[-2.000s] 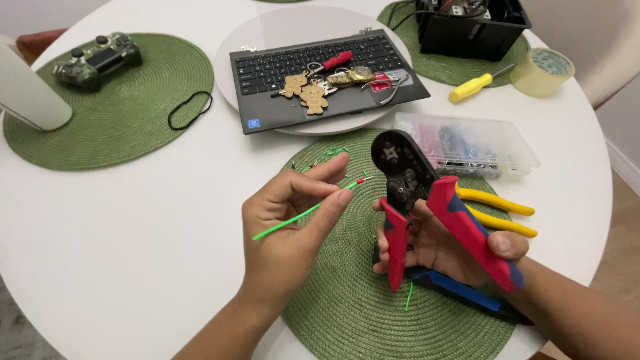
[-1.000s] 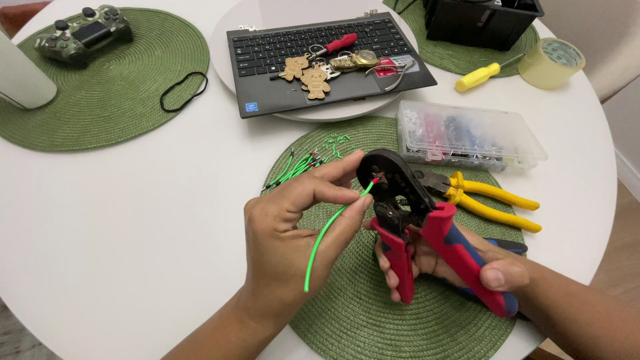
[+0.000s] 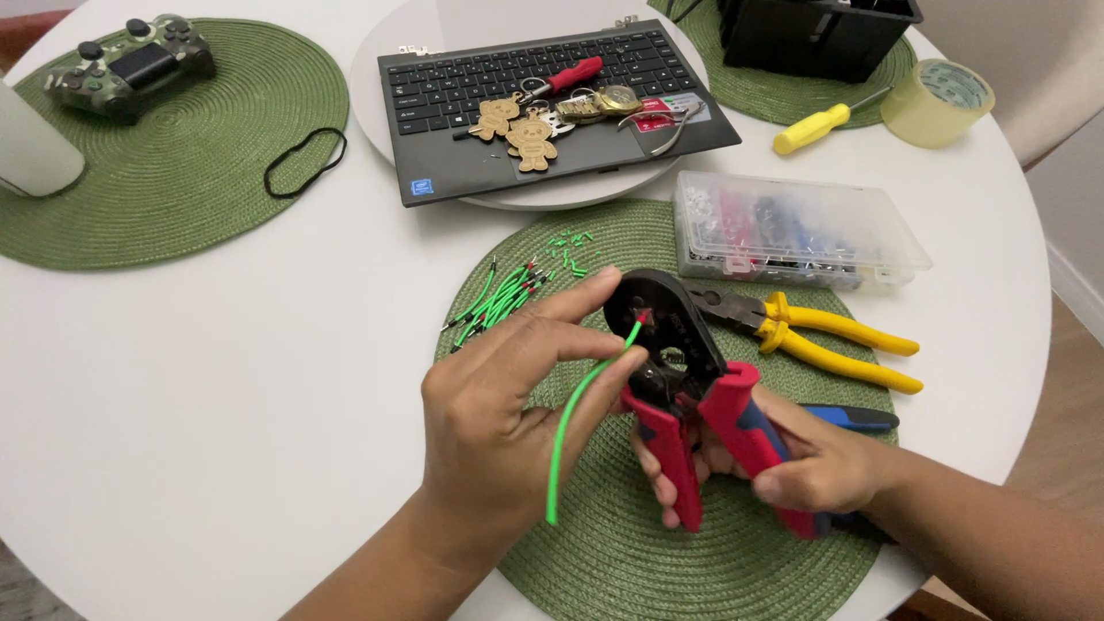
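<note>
My left hand (image 3: pixel 517 397) pinches a green insulated wire (image 3: pixel 565 423) between thumb and fingers. The wire's upper end, with a red ferrule collar, sits at the jaw opening of a ferrule crimping tool (image 3: pixel 668 336); its lower end hangs free. My right hand (image 3: pixel 802 457) is wrapped around the crimper's red and blue handles, which are spread apart. Beyond my left fingers, a pile of short green wires with ferrules (image 3: pixel 500 302) lies on the woven green placemat (image 3: pixel 604 569), near small green insulation scraps (image 3: pixel 573 250).
Yellow-handled pliers (image 3: pixel 811 336) and a blue-handled tool (image 3: pixel 849 417) lie right of the crimper. Behind are a clear compartment box (image 3: pixel 793 224), a laptop keyboard base (image 3: pixel 552 103) with keys and a watch, a yellow screwdriver (image 3: pixel 811 129), a tape roll (image 3: pixel 936 103) and a game controller (image 3: pixel 129 65).
Two seconds ago the wire's ferrule end was left of the crimper, apart from it. My left hand has brought it to the jaws, where it remains. The crimper has turned in my right hand.
</note>
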